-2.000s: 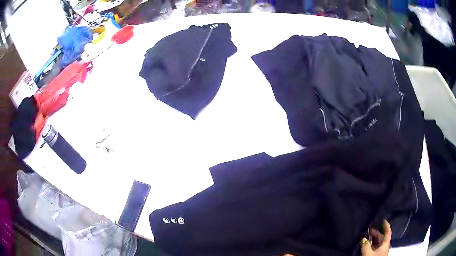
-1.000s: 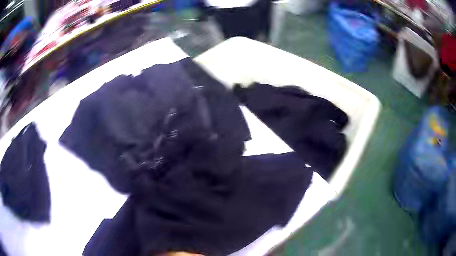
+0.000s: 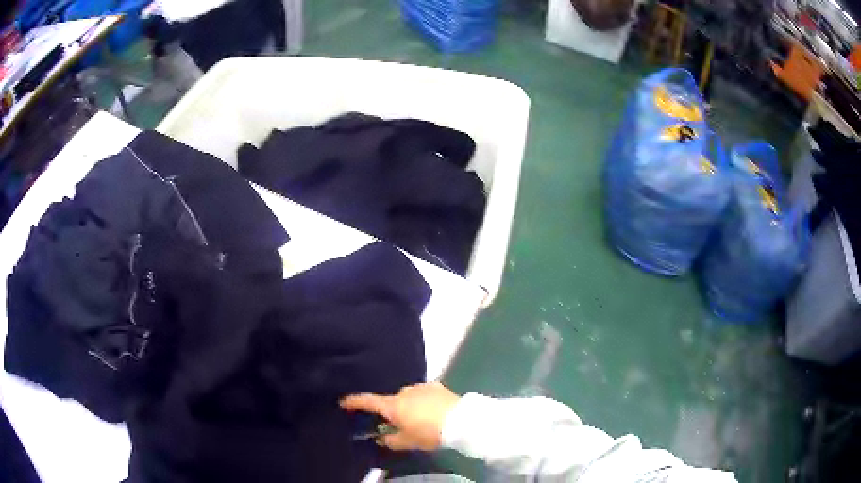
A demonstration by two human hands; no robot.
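Note:
A large dark garment (image 3: pixel 321 321) with pale seam lines lies spread over the left part of the view, on a white table (image 3: pixel 71 434). My right hand (image 3: pixel 411 415) is over the garment near the table's right edge, its index finger pointing left and touching or just above the cloth. Small thread snips (image 3: pixel 376 433) show under its fingers, partly hidden by them, with a thin blade pointing left. My left hand is not in view.
A white bin (image 3: pixel 505 189) holding dark garments (image 3: pixel 378 174) stands against the table's far right side. Blue bags (image 3: pixel 661 189) stand on the green floor (image 3: pixel 566 292). Part of another dark piece (image 3: pixel 11 453) shows at the lower left edge.
The view has swung right, bringing the bin and blue bags further into view. My right hand and its pale sleeve now show clearly over the garment; one second ago only a bit of skin showed.

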